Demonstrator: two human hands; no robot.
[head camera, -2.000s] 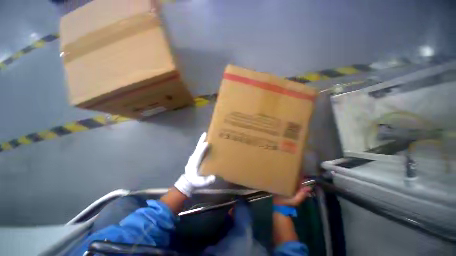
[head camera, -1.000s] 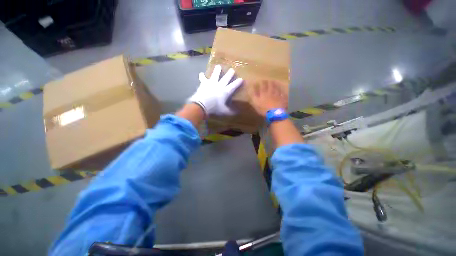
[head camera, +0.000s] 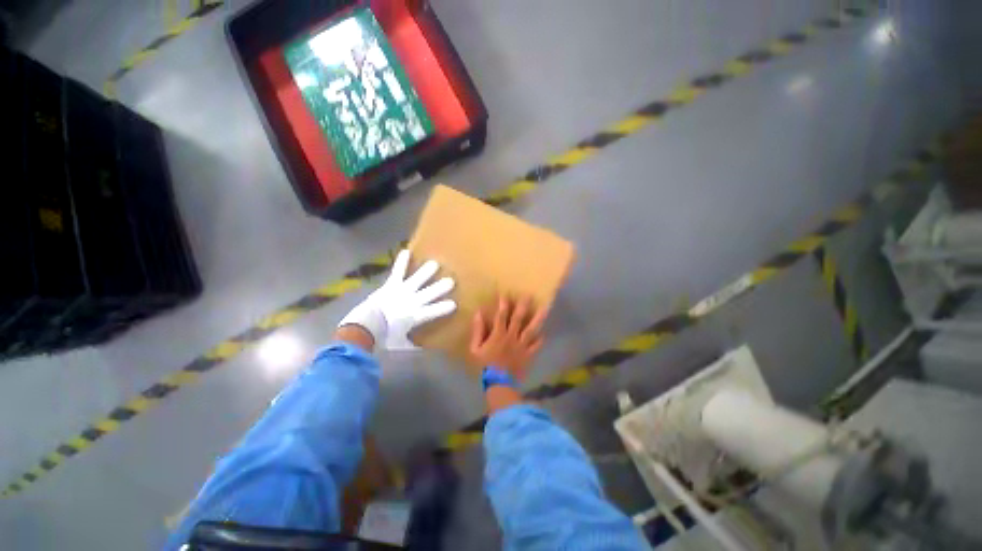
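A brown cardboard carton sits on the grey floor between two strips of yellow-black tape, below the black bin. My left hand, in a white glove, lies with its fingers spread on the carton's left side. My right hand, bare with a blue band at the wrist, lies spread on the carton's near part. Neither hand's fingers wrap around the carton. The carton's near side is partly hidden by my hands.
A black bin with a red inside holds a green circuit board with white parts. Stacked black crates stand at the left. A machine with a white cylinder is at the lower right. Yellow-black tape crosses the floor.
The carton was held up two seconds ago; now it is on the floor under my hands. The view has moved on to the black bin and crates, and the other carton has left its earlier place in view.
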